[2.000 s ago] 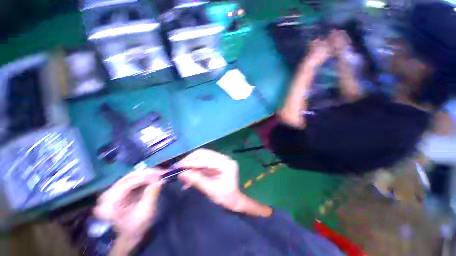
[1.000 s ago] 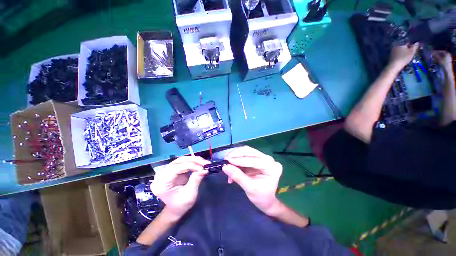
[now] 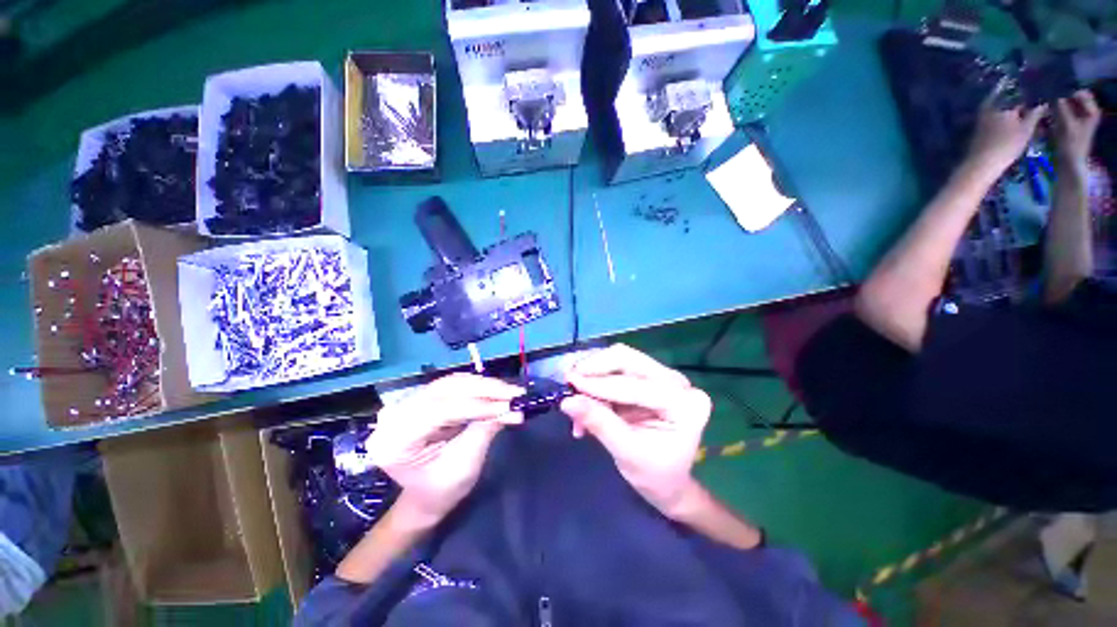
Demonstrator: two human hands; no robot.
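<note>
My left hand [image 3: 443,439] and my right hand [image 3: 643,419] hold a small black part [image 3: 539,398] between their fingertips, just in front of the bench edge. A red wire [image 3: 523,352] and a pale strip [image 3: 477,358] show between my hands and the device housing; their lower ends are hidden at my fingers. The black device housing [image 3: 500,292] lies on the green mat just beyond my hands, its handle pointing to the back left and a pale patch on top. A pale thin rod [image 3: 605,238] lies on the mat to its right.
White box of silvery parts [image 3: 366,331], carton of red-wired parts [image 3: 190,355] and two boxes of black parts [image 3: 337,172] stand left. Two screw feeders [image 3: 519,74] stand behind. White sheet [image 3: 750,189] and loose screws [image 3: 661,213] lie right. Cartons [image 3: 184,521] sit below the bench. Another person [image 3: 968,367] works at right.
The view has swung from a blurred, tilted one to a steady one over the bench. Both hands still hold the small black part; the housing lies in the same place on the mat.
</note>
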